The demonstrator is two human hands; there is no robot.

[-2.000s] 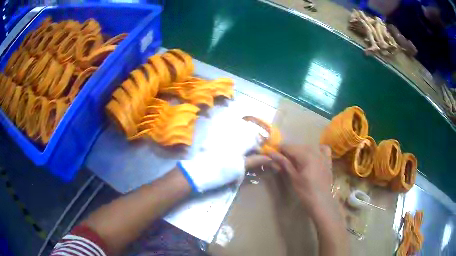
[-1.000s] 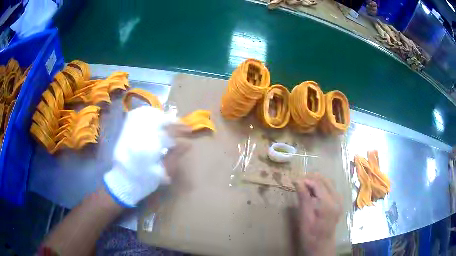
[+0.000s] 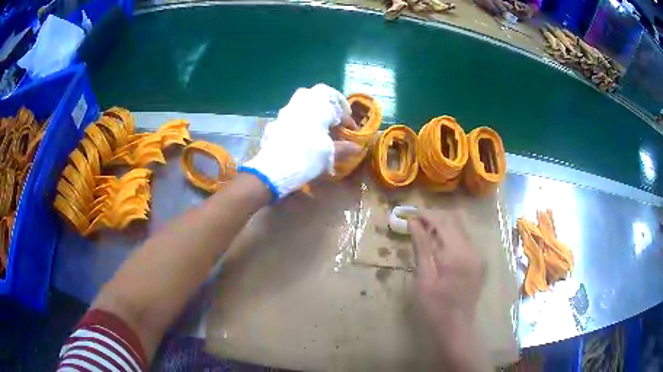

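My left hand (image 3: pixel 309 138), in a white glove with bare fingertips, is at the leftmost stack of orange oval rings (image 3: pixel 363 116). Its fingers close on a ring at the top of the stack. My bare right hand (image 3: pixel 443 251) is over the right side of the small white glue dish (image 3: pixel 400 219). Its fingertips are close together at the dish's rim; the glue stick is hidden or too blurred to tell. More oval rings (image 3: pixel 443 149) stand in upright stacks at the back of the cardboard work board (image 3: pixel 312 290). A looped strap (image 3: pixel 208 166) lies left of my glove.
Rows of looped straps (image 3: pixel 109 171) lie at the left beside a blue crate (image 3: pixel 69 131) with orange loops. Loose orange strips (image 3: pixel 541 253) lie on the metal table at right. A green belt (image 3: pixel 276 65) runs behind; tan parts (image 3: pixel 581 58) lie beyond it.
My left hand has moved right and up from the looped strap to the ring stack. My right hand has moved up and slightly left to the glue dish. The looped strap lies released.
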